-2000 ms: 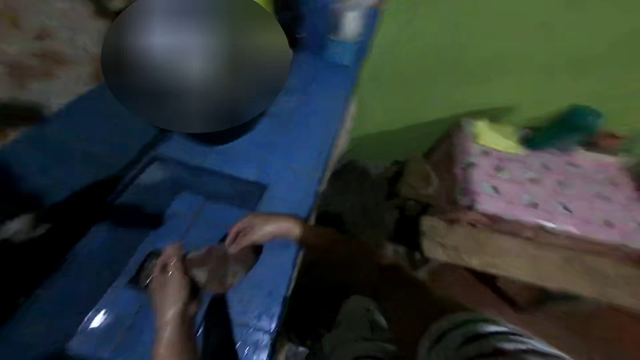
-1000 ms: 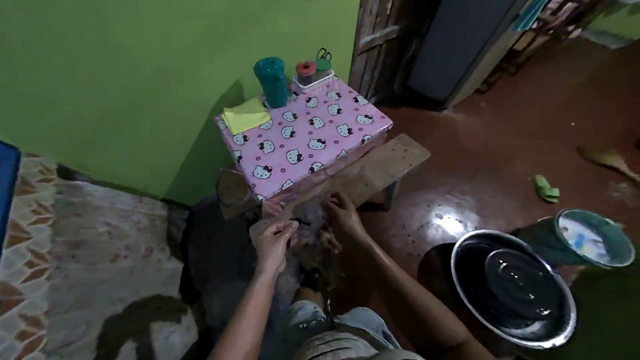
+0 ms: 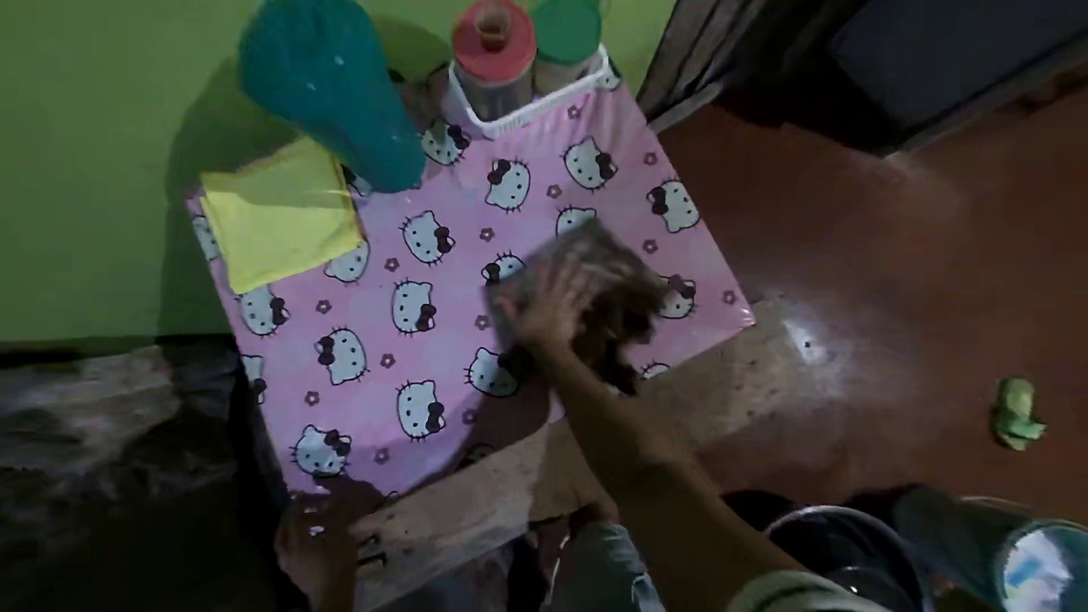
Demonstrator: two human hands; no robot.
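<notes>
My right hand (image 3: 548, 306) lies spread on a dark, crumpled wet-looking cloth or bag (image 3: 625, 314), blurred, on the right part of a table with a pink cat-print cover (image 3: 365, 314). At the table's lower left corner is my left hand (image 3: 314, 540), in shadow; its fingers are hard to make out, and a small dark object (image 3: 371, 551) lies beside it. A folded yellow cloth (image 3: 285, 217) rests at the table's back left corner. Next to it stands a teal plastic pitcher or tumbler (image 3: 331, 93).
A white tray (image 3: 544, 109) holds jars with a red lid (image 3: 493, 38) and a green lid (image 3: 568, 30). A wooden bench (image 3: 476, 501) runs along the near edge. Lower right are a dark basin (image 3: 850, 552), a bucket (image 3: 1033, 565) and a green scrap (image 3: 1016, 414) on the floor.
My view has swung from a blue surface to the pink table and come nearer. My right hand has moved from over the bench onto the tabletop; my hands are now farther apart.
</notes>
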